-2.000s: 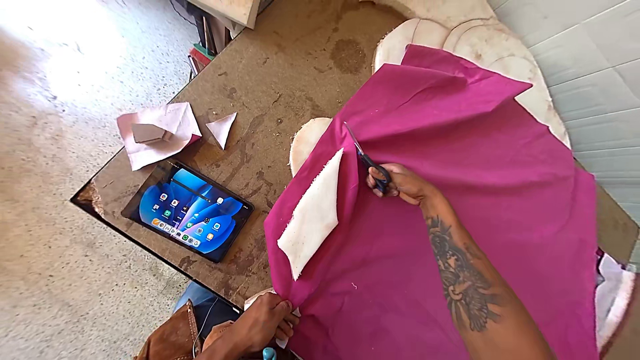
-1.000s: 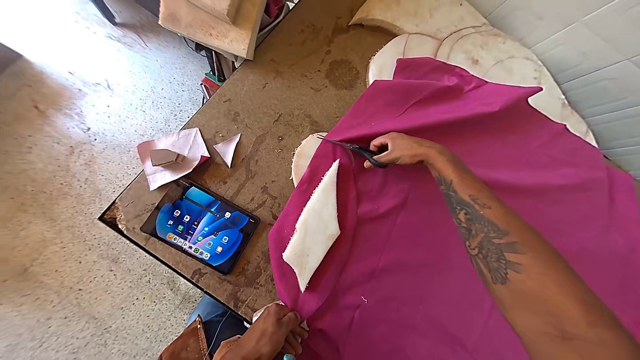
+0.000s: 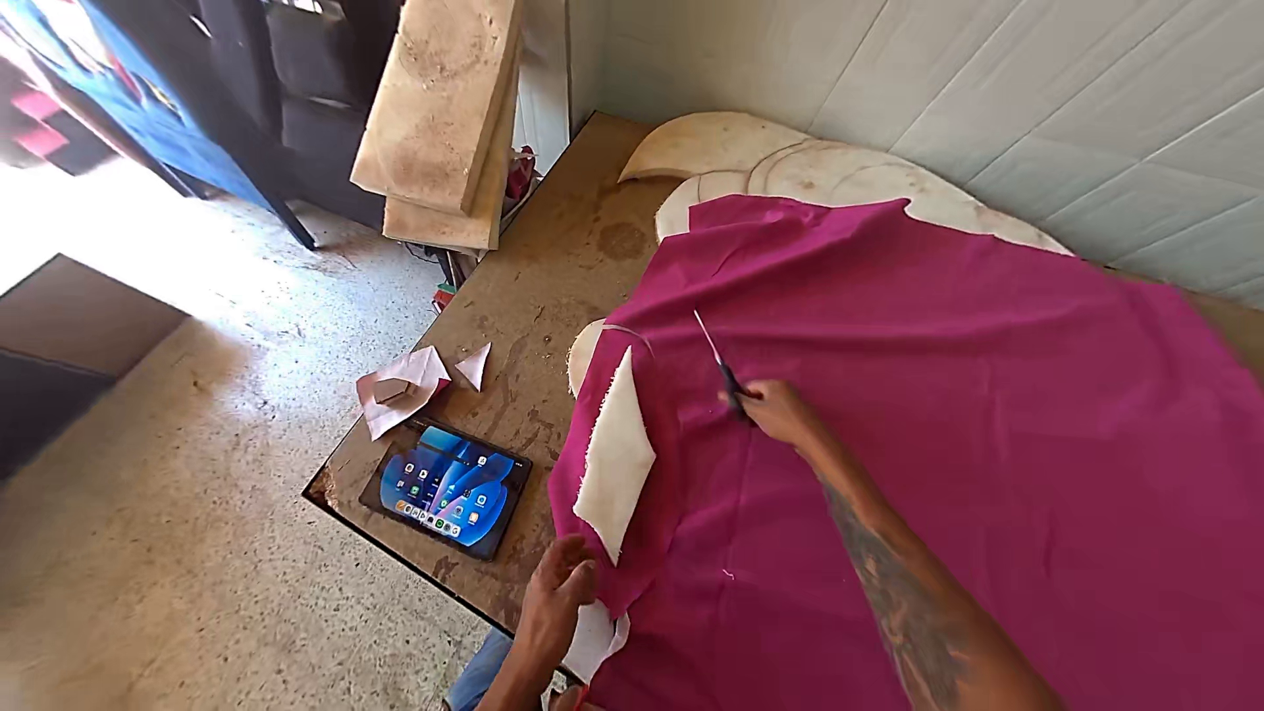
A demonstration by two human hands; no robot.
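Observation:
A large magenta cloth (image 3: 889, 444) is spread over the table, its near part at the left partly cut. My right hand (image 3: 775, 408) holds scissors (image 3: 729, 375) by their dark handles above the cloth, blades pointing up and away. A white diamond-shaped fabric piece (image 3: 614, 464) lies on the cloth's left part. My left hand (image 3: 565, 578) is at the cloth's left edge, fingers curled; whether it pinches the cloth is not clear. White material (image 3: 595, 632) shows beside the left wrist.
A tablet (image 3: 449, 487) with a lit screen lies near the table's left corner. Beyond it are a pale pink scrap (image 3: 403, 390) with a small block on it and a triangular scrap (image 3: 474, 366). Foam slabs (image 3: 434, 118) are stacked past the table edge; pale round-edged pieces (image 3: 839, 168) lie along the wall.
The scissors have come away from the cloth's left edge, where they were a second ago, and moved right with my right hand. The view has swung to take in more of the room at the left.

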